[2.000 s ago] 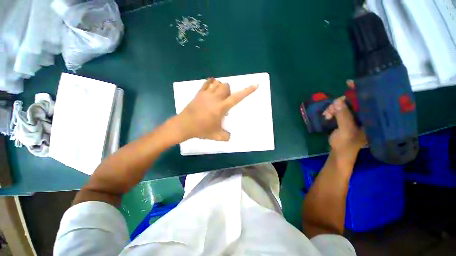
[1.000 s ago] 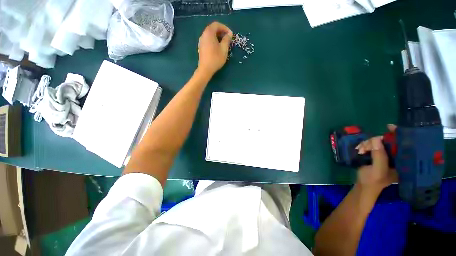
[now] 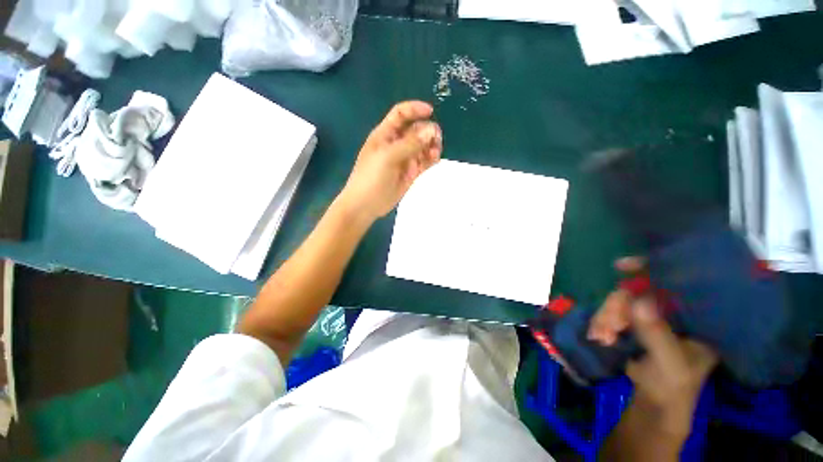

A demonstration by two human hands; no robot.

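Observation:
A white panel (image 3: pixel 487 230) lies flat on the green bench in front of me, with tiny dark marks near its middle. My left hand (image 3: pixel 397 158) is over the panel's upper left corner, fingers curled together; whether screws are between the fingertips is too small to tell. My right hand (image 3: pixel 663 347) grips the dark blue cordless drill driver (image 3: pixel 722 289), which is blurred and tilted to the upper left, right of the panel. A scattered pile of tiny silvery screws (image 3: pixel 462 78) lies beyond the panel.
Stacked white panels (image 3: pixel 226 171) lie at left, beside a crumpled off-white cloth (image 3: pixel 126 149). A plastic bag of screws (image 3: pixel 289 34) and foam-like white layers (image 3: pixel 126 27) are at the far left. White panels (image 3: pixel 623 32) overlap at the far side. White layers (image 3: pixel 785 176) stand at right.
My left hand has come back from the screw pile to the panel's corner. My right hand has swung the drill left, towards the panel, and tilted it. The camera view has shifted slightly.

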